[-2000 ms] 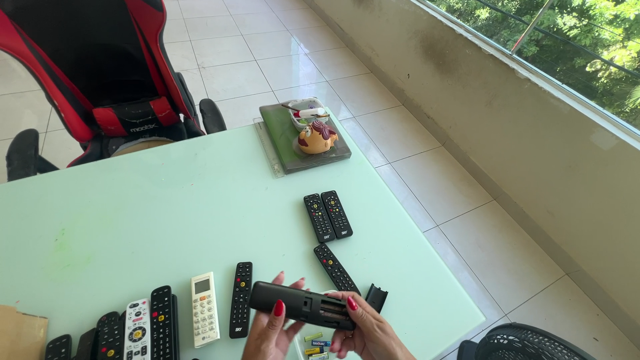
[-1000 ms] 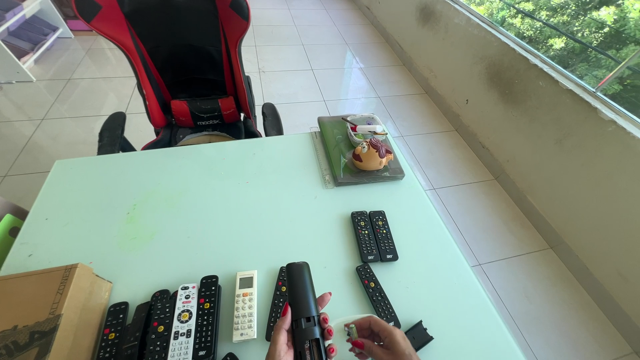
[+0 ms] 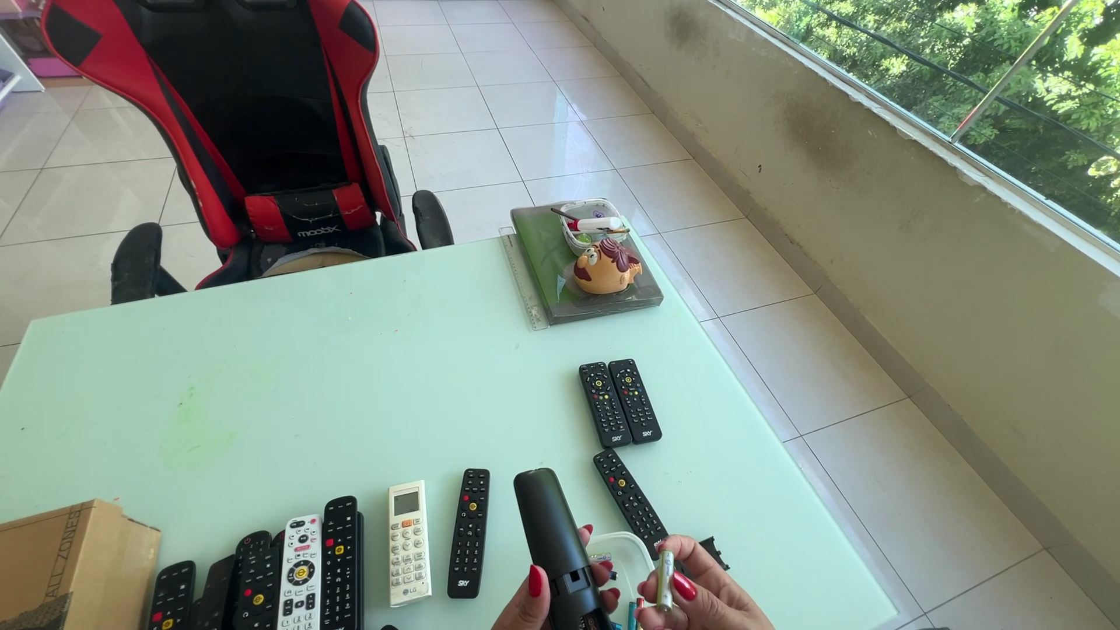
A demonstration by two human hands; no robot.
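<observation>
My left hand [image 3: 535,604] holds a black remote control [image 3: 553,538] with its back toward me; its battery bay shows at the bottom edge of the view. Between thumb and fingers of my right hand [image 3: 709,595] is a small cylindrical battery [image 3: 666,579], just right of that remote. Below and between the hands sits a clear plastic container [image 3: 632,549] with batteries in it, partly hidden. A black battery cover [image 3: 716,553] lies behind my right fingers. Close beyond my hands, a black remote [image 3: 630,497] lies tilted on the glass table [image 3: 306,402].
Two black remotes [image 3: 605,404] lie side by side farther back. A white remote [image 3: 408,542] and a black one [image 3: 469,534] lie left of my hands, then several more remotes [image 3: 300,573] and a cardboard box [image 3: 74,560]. A figurine [image 3: 605,267] rests on a green book-like object [image 3: 547,262].
Two seconds ago both hands were at the black remote, held sideways. It now points away from me in my left hand, and my right hand is apart from it with a battery.
</observation>
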